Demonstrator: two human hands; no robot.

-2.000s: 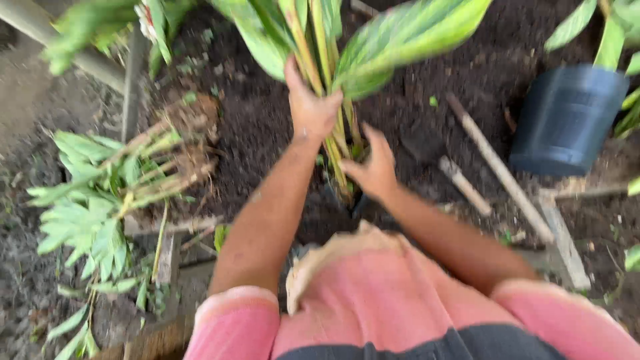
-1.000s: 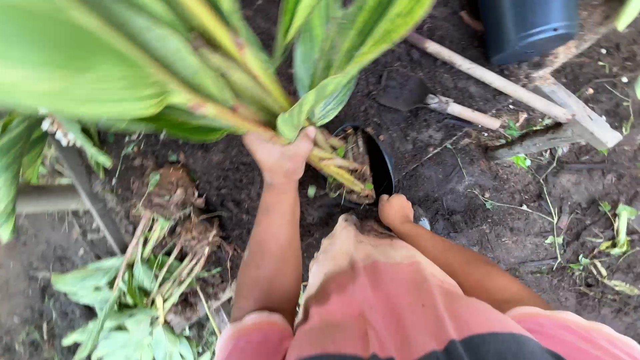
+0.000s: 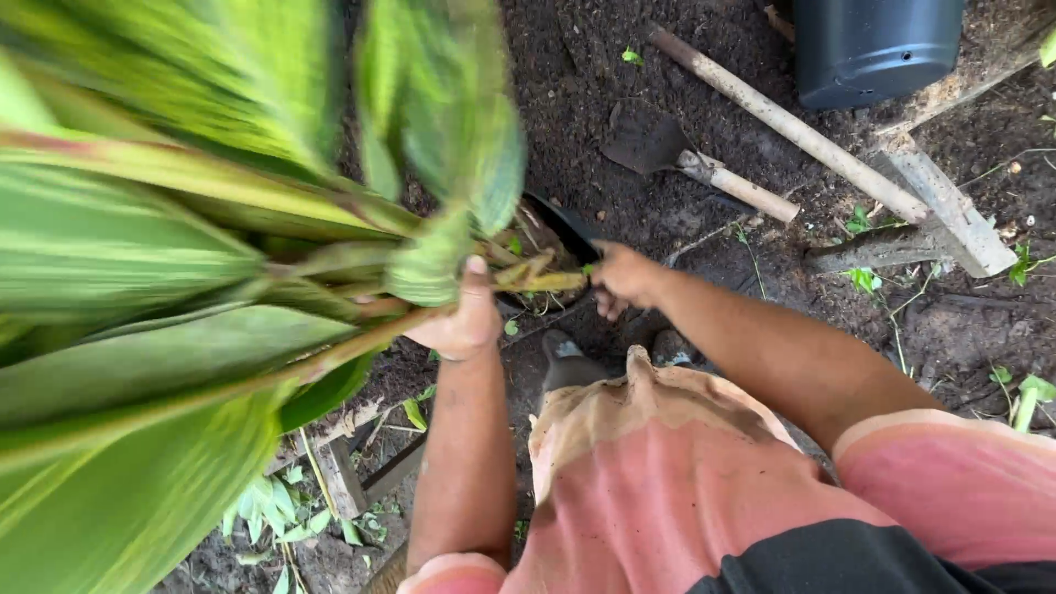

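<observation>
A large leafy plant with green and yellow striped leaves [image 3: 132,247] fills the left of the view, tilted over to the left. My left hand [image 3: 466,318] is closed around its stems low down, the thumb showing on top. The stem bases lie at the mouth of a black plastic pot [image 3: 569,227], which is partly hidden behind leaves and stems. At the pot's right rim, my right hand [image 3: 627,280] grips the edge with its fingers curled.
A short-handled spade [image 3: 652,144] and a long wooden pole [image 3: 784,115] lie on dark soil. Another black pot [image 3: 879,49] is at the top right, near a wooden stake [image 3: 949,202]. Cut leaves [image 3: 272,503] lie at lower left. My boots [image 3: 569,359] are below the pot.
The plant, upright two seconds ago, has tipped over to the left with my left hand on its stems. My right hand has moved from beside the stems to the pot's rim.
</observation>
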